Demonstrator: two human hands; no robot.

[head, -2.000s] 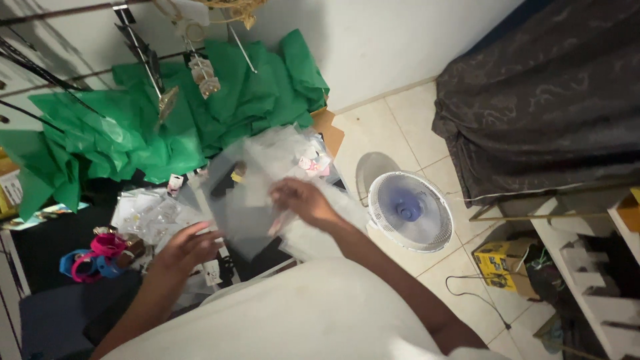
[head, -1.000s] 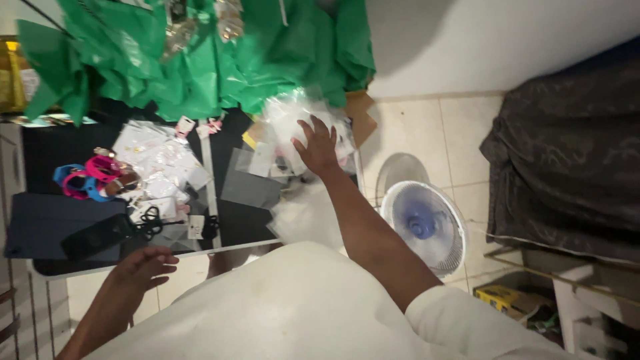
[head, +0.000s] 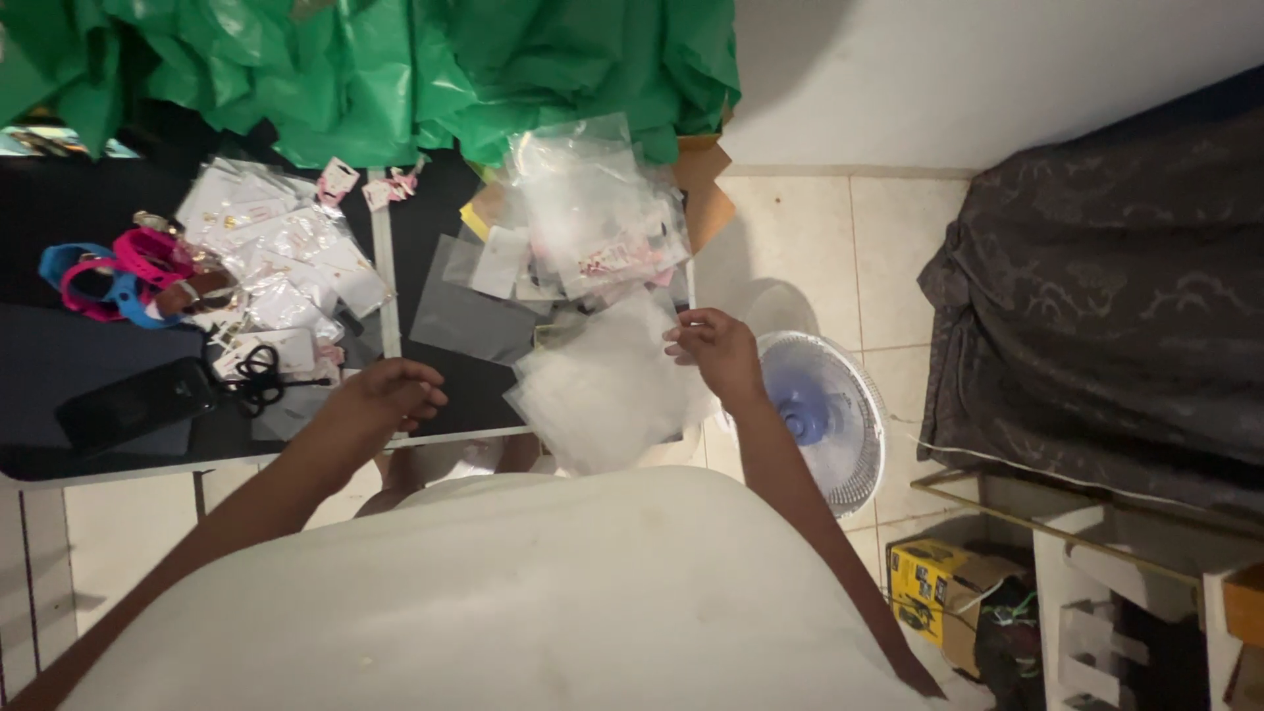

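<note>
My left hand hovers over the near edge of the black folding table, fingers loosely curled with nothing seen in them. To the right, my right hand is at the right side of a stack of clear plastic bags, fingertips near its edge; whether they touch it is unclear. More clear plastic bags lie behind, over a packet with pink print. Left of the white seam is a pile of small packets on white cards. Pink and blue wristbands lie beside it.
A black phone and a coiled black cable lie at the table's left front. Green plastic sheeting covers the back. A fan stands on the floor at right, near a yellow box and a dark patterned cloth.
My right hand has moved back toward me from the bags at the rear, down to the right side of the nearer stack. My left hand has moved right, to the table's front edge.
</note>
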